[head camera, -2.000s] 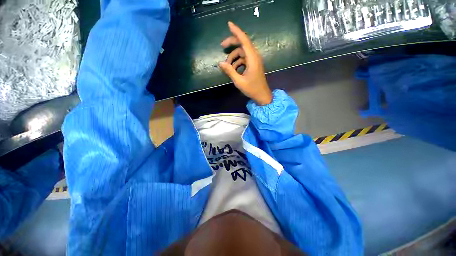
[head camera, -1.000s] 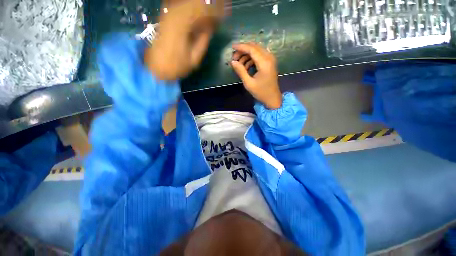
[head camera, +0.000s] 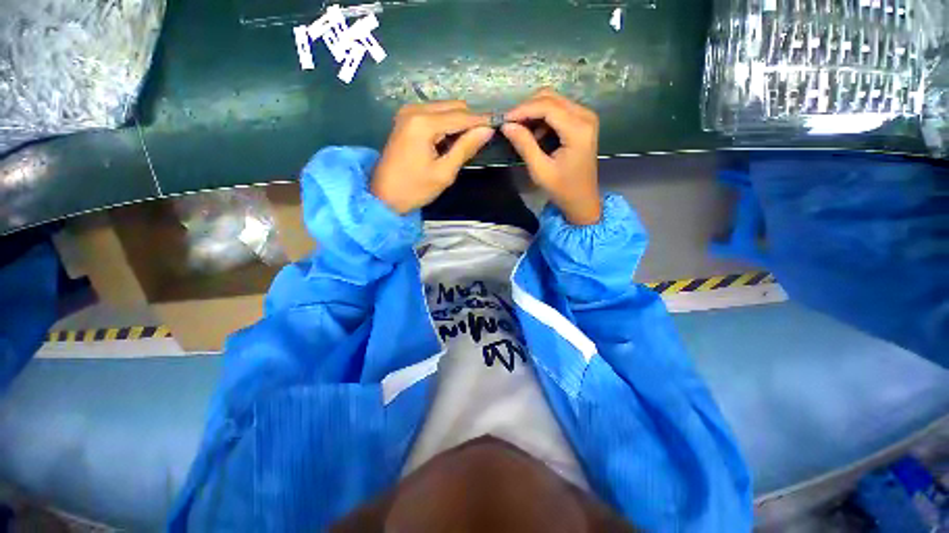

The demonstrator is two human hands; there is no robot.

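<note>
My left hand (head camera: 429, 154) and my right hand (head camera: 557, 146) meet fingertip to fingertip over the bench's front edge. Between them they pinch a small dark component (head camera: 496, 120), mostly hidden by the fingertips. A loose pile of white strip pieces (head camera: 341, 42) lies on the dark green bench (head camera: 229, 94), beyond and to the left of my hands. A single white chip (head camera: 616, 18) lies alone farther to the right.
A clear bag of white pieces (head camera: 68, 62) is at the far left. Filled clear trays (head camera: 812, 68) stand at the right. A thin clear tray edge (head camera: 447, 15) shows at the top. Below the bench at left is an open cardboard box (head camera: 203, 312) with clear plastic.
My left hand has come back from the far side of the bench to meet my right hand at the component. The white pile is now uncovered. The view has shifted slightly.
</note>
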